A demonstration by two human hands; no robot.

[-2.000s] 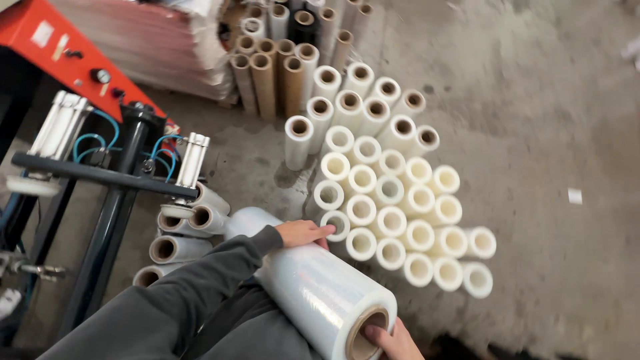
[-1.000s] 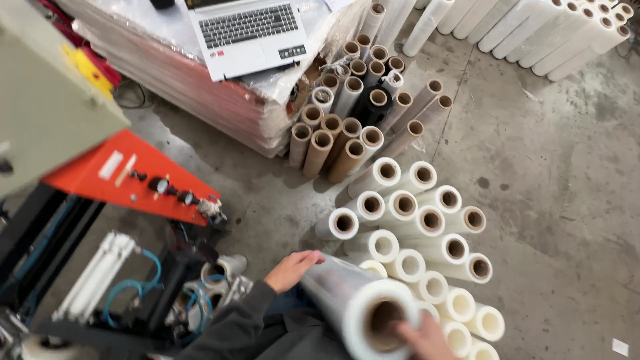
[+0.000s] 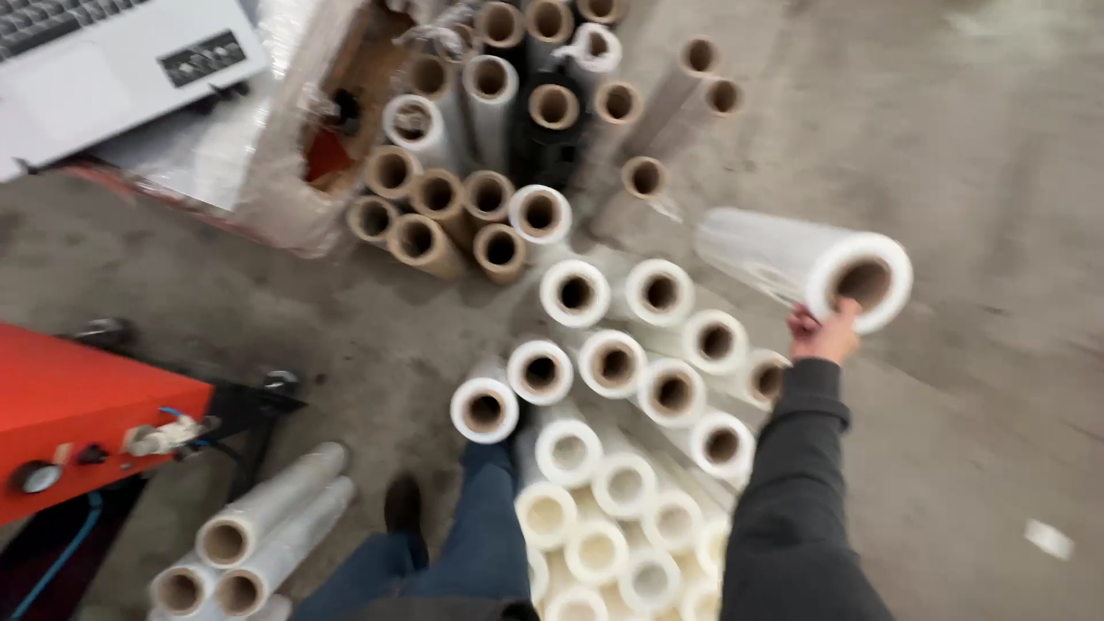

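My right hand grips the near end of a large clear film roll, with fingers at the rim of its brown cardboard core. The roll is tilted, to the right of the group of upright rolls. Just left of the hand stand white film rolls with brown cores. Below them are cream-coloured rolls with pale cores. My left hand is out of view.
Bare brown cardboard tubes and wrapped rolls stand beside a plastic-wrapped stack bearing a laptop. An orange machine with a gauge is at the left. More film rolls lie at the lower left, near my legs.
The large roll has moved from in front of my body out to the right, held by my right hand. My left hand has let go of it and left the view. The view has shifted.
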